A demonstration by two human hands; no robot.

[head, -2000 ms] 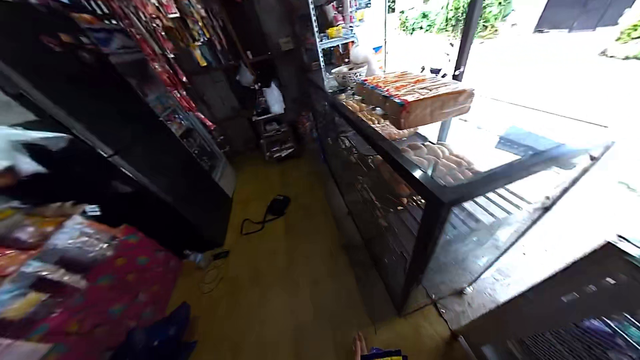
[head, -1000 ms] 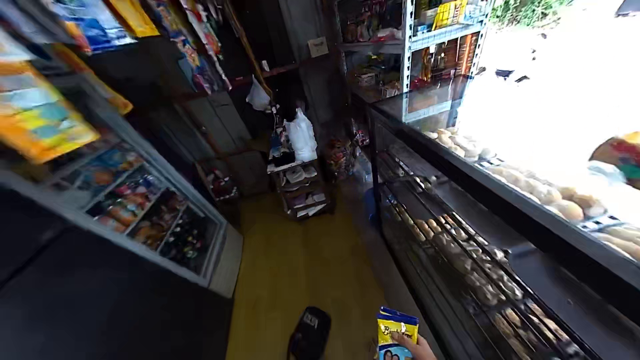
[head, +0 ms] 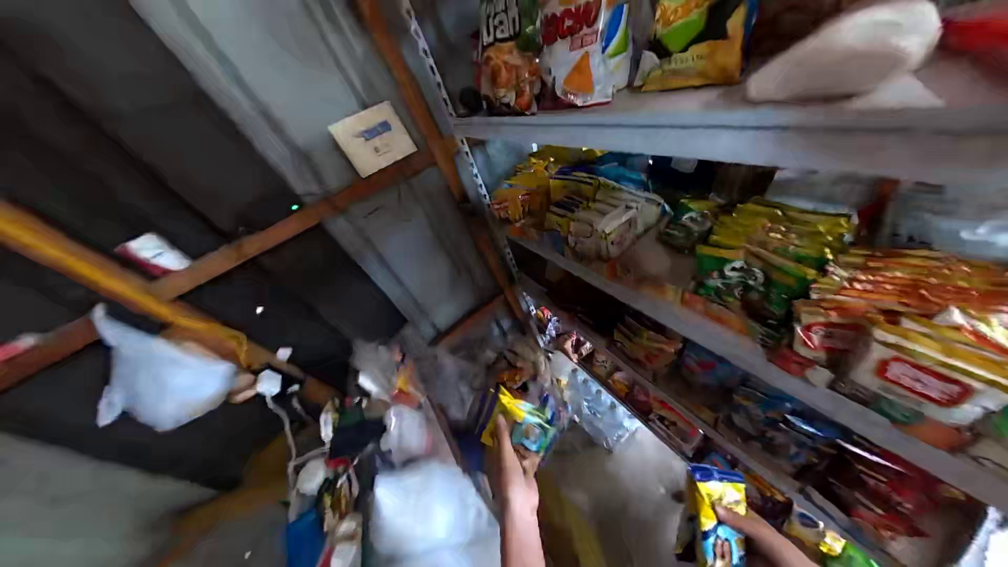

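Near the bottom centre, my left hand [head: 516, 476] grips a yellow and blue sachet pack [head: 524, 421], the thumb lying across its front. At the lower right, my right hand [head: 752, 531] holds another yellow and blue sachet pack [head: 720, 508] upright beside the lower shelves. Both packs are in front of a metal shelf rack [head: 709, 339]. Rows of green and yellow sachets [head: 756, 252] and red and white sachets [head: 913, 370] stand on its middle shelf.
Snack bags [head: 583, 55] stand on the top shelf. Wrapped clear bottles [head: 594, 405] are low in the corner. A white plastic bag [head: 161, 370] hangs from a wooden beam at left. Another white bag [head: 433, 512] lies below, beside cluttered goods.
The view has moved from the floor and glass display case to the shelf rack in the corner. My left hand with its pack has come into view.
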